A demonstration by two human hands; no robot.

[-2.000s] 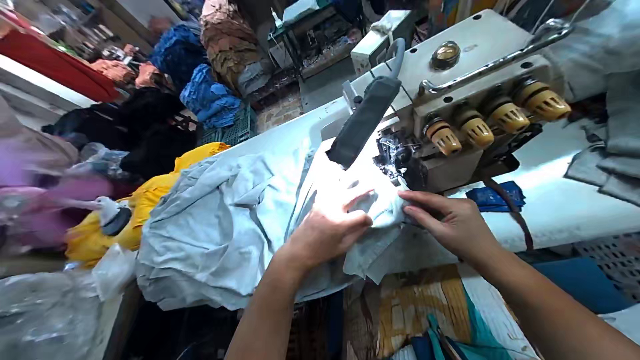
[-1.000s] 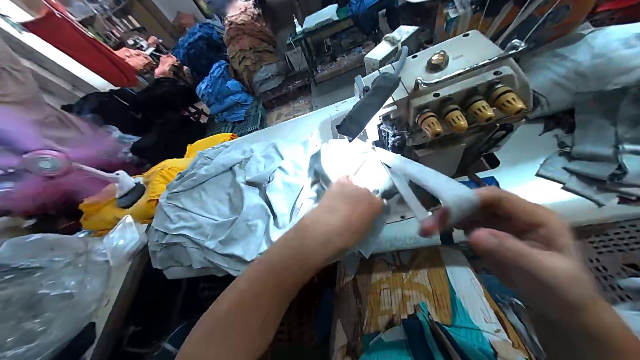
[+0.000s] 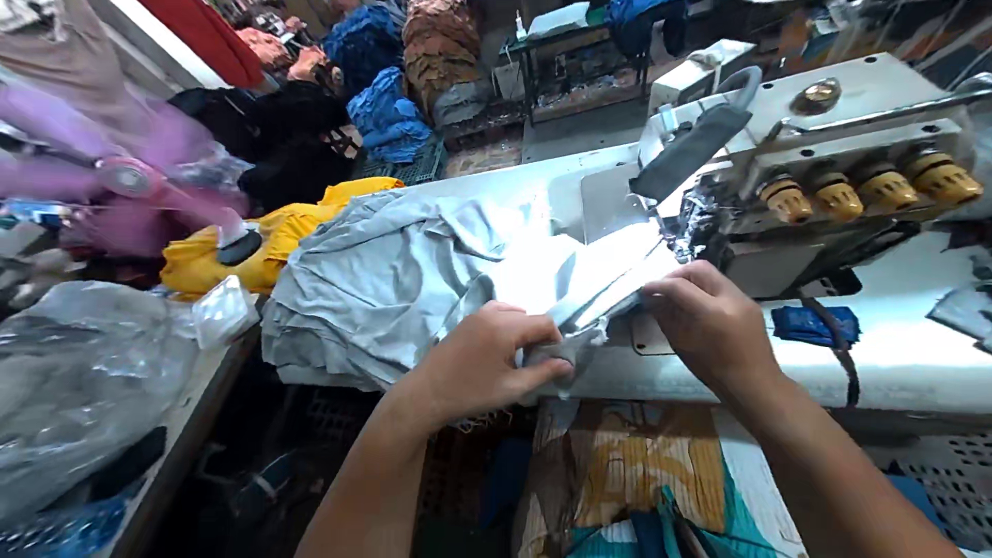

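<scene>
A light grey fabric garment (image 3: 395, 271) lies bunched on the white sewing table, its right part brightly lit beside the needle area of an overlock sewing machine (image 3: 837, 116). My left hand (image 3: 496, 356) pinches the near edge of the cloth between thumb and fingers. Just in front of the presser area, my right hand (image 3: 709, 318) grips the cloth's right edge with its fingertips. A dark grey lamp head (image 3: 690, 151) hangs over the stitching spot. The needle and presser foot are hard to make out in the glare.
Yellow cloth (image 3: 287, 232) and a spinning pink fan (image 3: 128, 177) stand at the left, above clear plastic bags (image 3: 93, 372). A small blue pad (image 3: 815, 325) lies right of my right hand. Below the table edge is a carton (image 3: 643, 465) with teal material.
My right hand, which held a pale strip out to the right one second ago, has come back left to the cloth beside the machine. My left hand still holds the garment.
</scene>
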